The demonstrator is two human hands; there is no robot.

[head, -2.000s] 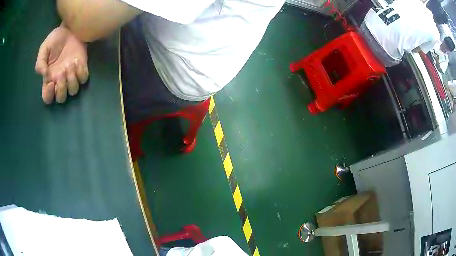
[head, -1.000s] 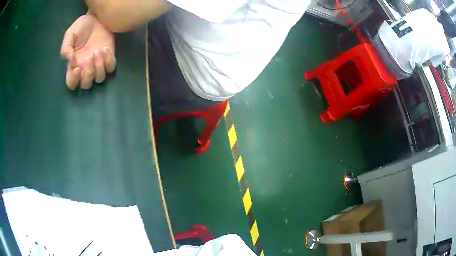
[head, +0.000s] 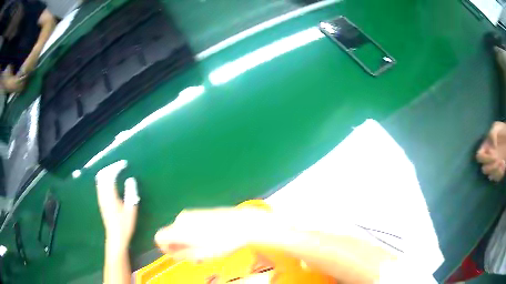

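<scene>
A phone frame (head: pixel 358 45) with an open window lies on the glossy green belt at the upper right. My left hand (head: pixel 118 194) is over the belt at the lower left, with white covers on its fingertips; its fingers are apart and nothing shows between them. My right hand (head: pixel 202 233) reaches in from the right over the orange tray (head: pixel 145 273), its forearm across the white sheet (head: pixel 372 177). It is overexposed, so I cannot tell whether it holds anything. Small dark slim pieces (head: pixel 263 270) lie in the tray.
Black trays (head: pixel 111 77) are beyond the belt, with clear plastic wrap (head: pixel 23 136) beside them. Dark tools (head: pixel 50 222) lie at the far left. Thin dark tweezers (head: pixel 383 236) lie on the sheet. Another person's hand (head: pixel 494 152) is at the right edge; a person (head: pixel 25 41) is at the upper left.
The view has swung left from the floor and stools to the belt. Both my hands, the tray and the phone frame have come into view. The other person's hand now shows at the right edge.
</scene>
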